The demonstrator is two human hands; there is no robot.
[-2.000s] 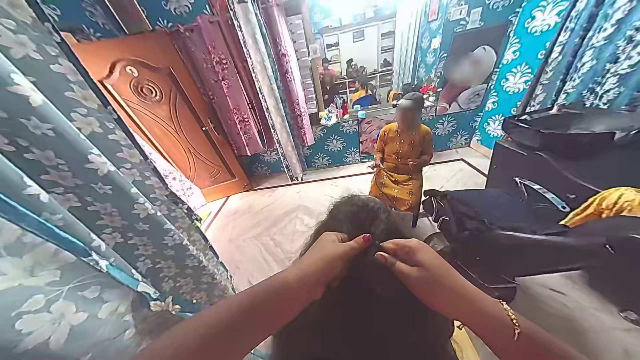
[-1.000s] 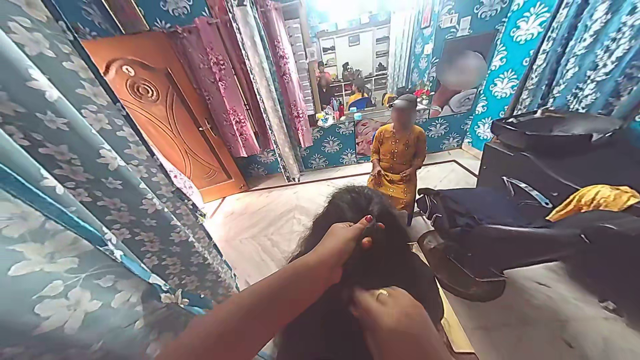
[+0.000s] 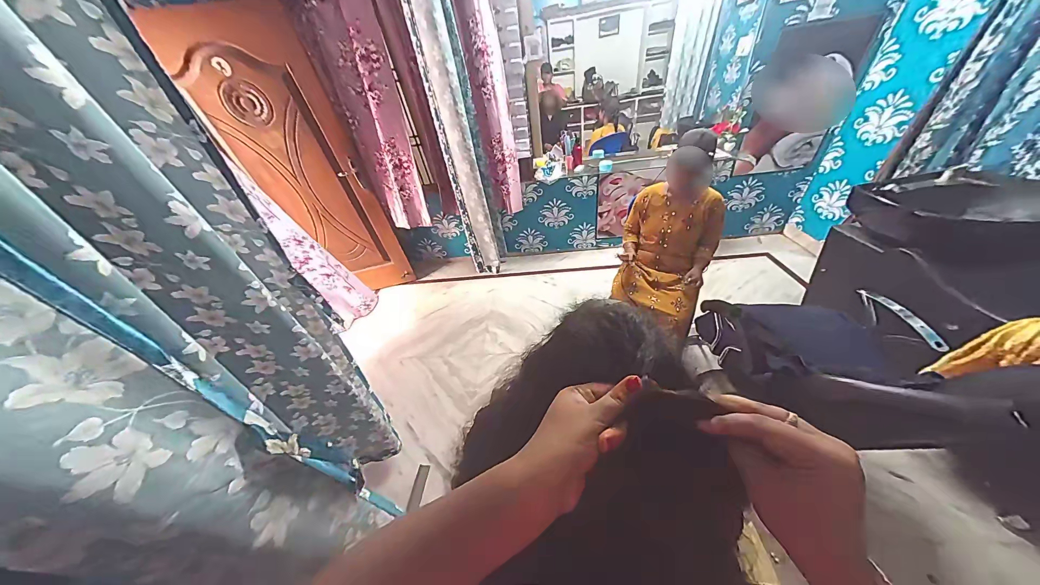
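Note:
A person's dark, loose hair point(image 3: 601, 487) fills the lower middle of the head view, seen from behind and above. My left hand point(image 3: 573, 439) pinches hair between thumb and fingertips near the crown. To its right, my right hand point(image 3: 784, 463), with a ring on one finger, holds a lock of hair out to the side between thumb and fingers. The lock stretches across the gap between both hands. The fine strands under the fingertips are too dark to tell apart.
A person in a mustard-yellow dress point(image 3: 670, 240) is in front, near a wall mirror point(image 3: 617, 81). On the right stand a black salon wash unit point(image 3: 918, 252) and a black chair point(image 3: 812, 398). Patterned curtains point(image 3: 195, 268) hang at the left, beside a wooden door point(image 3: 276, 138).
My right hand has moved from low on the hair, below my left hand, up and to the right, and now draws a lock sideways. My left hand remains near the crown.

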